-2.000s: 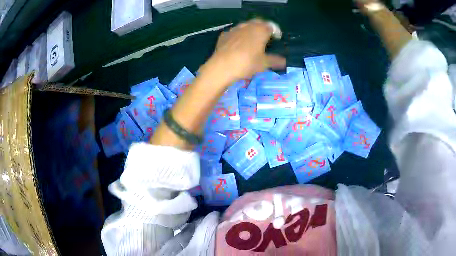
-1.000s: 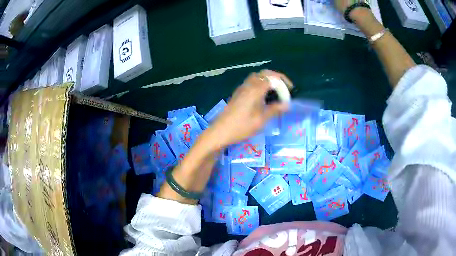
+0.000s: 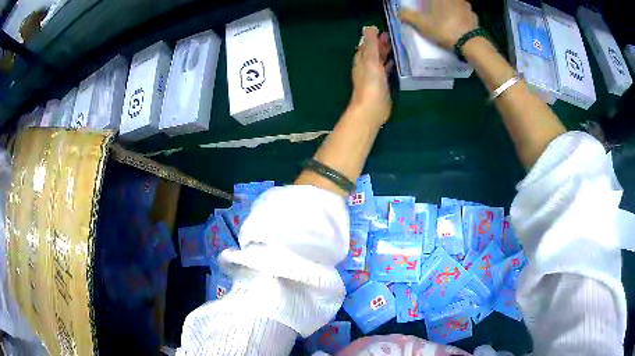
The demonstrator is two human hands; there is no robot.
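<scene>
My right hand point(image 3: 445, 28) is at the top, fingers over a white box piece point(image 3: 435, 64) that it grips. This piece overlaps another white box part showing below it. My left hand point(image 3: 372, 73) is upright just left of these boxes, with no sachet visible in it; whether its fingers touch the box side is unclear. A pile of blue sachets point(image 3: 397, 257) with red print lies on the dark worktop below my hands, partly hidden by my left sleeve.
White boxes stand on the green belt point(image 3: 320, 83), some with a black watch-like icon, such as one box point(image 3: 257, 69) at left. At right, an open box holds a blue sachet point(image 3: 535, 38). A brown carton point(image 3: 56, 236) at left contains blue sachets; its flap point(image 3: 174, 172) projects toward the pile.
My left hand has moved up from the pile to beside the boxes. My right hand has moved left and now grips a box piece. The view has shifted, showing more belt.
</scene>
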